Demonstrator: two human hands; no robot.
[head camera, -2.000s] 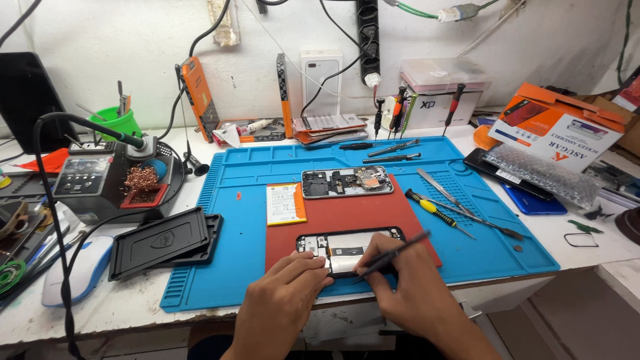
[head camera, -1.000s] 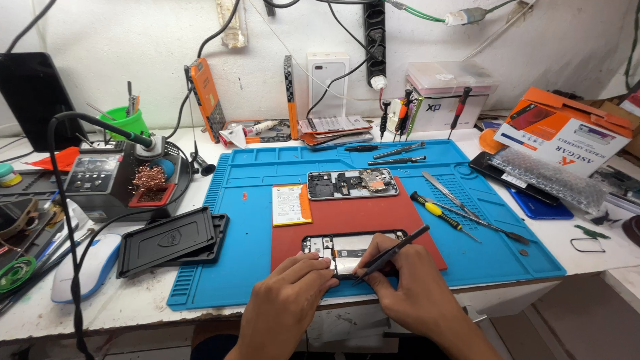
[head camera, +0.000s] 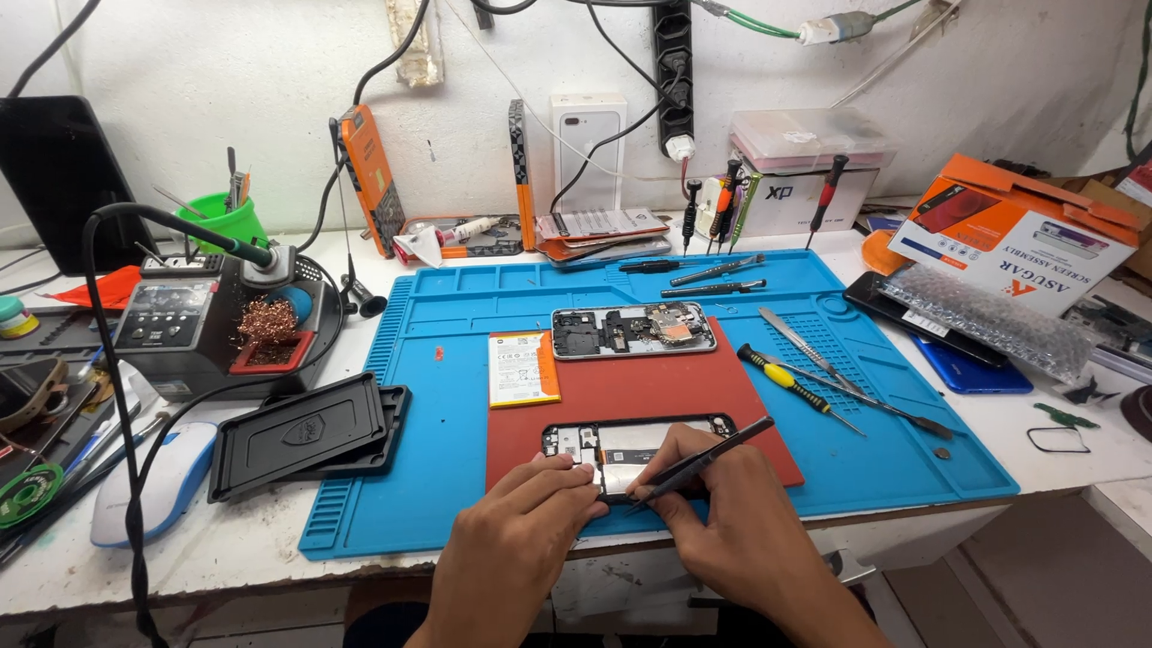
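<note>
An opened phone frame (head camera: 666, 430) lies on the red mat (head camera: 630, 389), near its front edge. My left hand (head camera: 526, 517) rests its fingers on the frame's left part and lower edge, holding it against the mat. Dark tweezers (head camera: 706, 457) are gripped in my right hand (head camera: 720, 504), slanting down left, with their tips at the frame's lower edge. My fingers partly cover the frame's inside. Behind it lies a second opened phone (head camera: 633, 330) with its inner parts exposed. A phone battery (head camera: 524, 369) with a white and orange wrapper lies to that phone's left.
On the blue silicone mat (head camera: 432, 450) are a yellow-black screwdriver (head camera: 783, 380), metal tweezers (head camera: 801, 345) and further tools. Black trays (head camera: 297, 432), a white-blue computer mouse (head camera: 155, 486) and a soldering station (head camera: 171, 328) stand left. Right are a cardboard box (head camera: 1012, 236) and bubble wrap (head camera: 990, 319).
The tweezers in my right hand have shifted slightly along the frame's lower edge. My left hand stays on the frame's left part. The view has moved slightly.
</note>
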